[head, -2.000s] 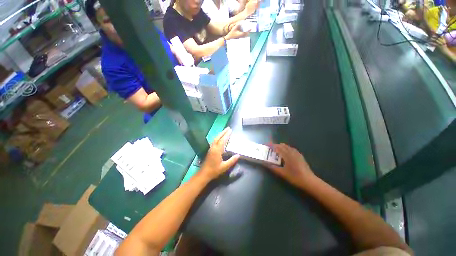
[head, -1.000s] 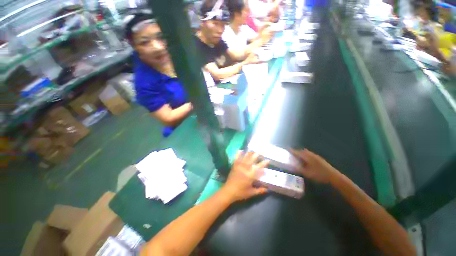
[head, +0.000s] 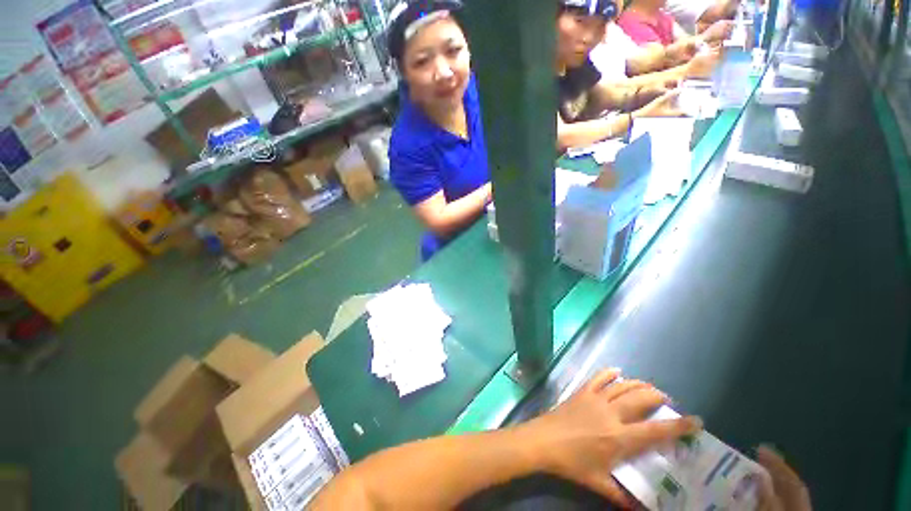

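My left hand (head: 614, 429) lies over the left end of a side-by-side group of white product boxes (head: 699, 473) at the near end of the conveyor belt (head: 769, 329). Its fingers reach across the top. My right hand (head: 784, 487) is at the group's right end, partly cut off by the bottom edge. Small printed pictures show on the boxes' upper faces. The left hand hides part of the group, so I cannot tell how many boxes it has. Another white box (head: 768, 172) lies farther up the belt.
A thick green post (head: 519, 200) stands at the belt's left edge. The side table (head: 469, 289) holds loose white leaflets (head: 408, 337) and a light blue box (head: 604, 220). A filled carton (head: 270, 394) and an empty carton (head: 175, 429) stand lower left. A blue-shirted person (head: 440, 150) faces me.
The view has swung left. The boxes between my hands have come closer and now show pictured faces together. My right hand has moved down to the bottom edge.
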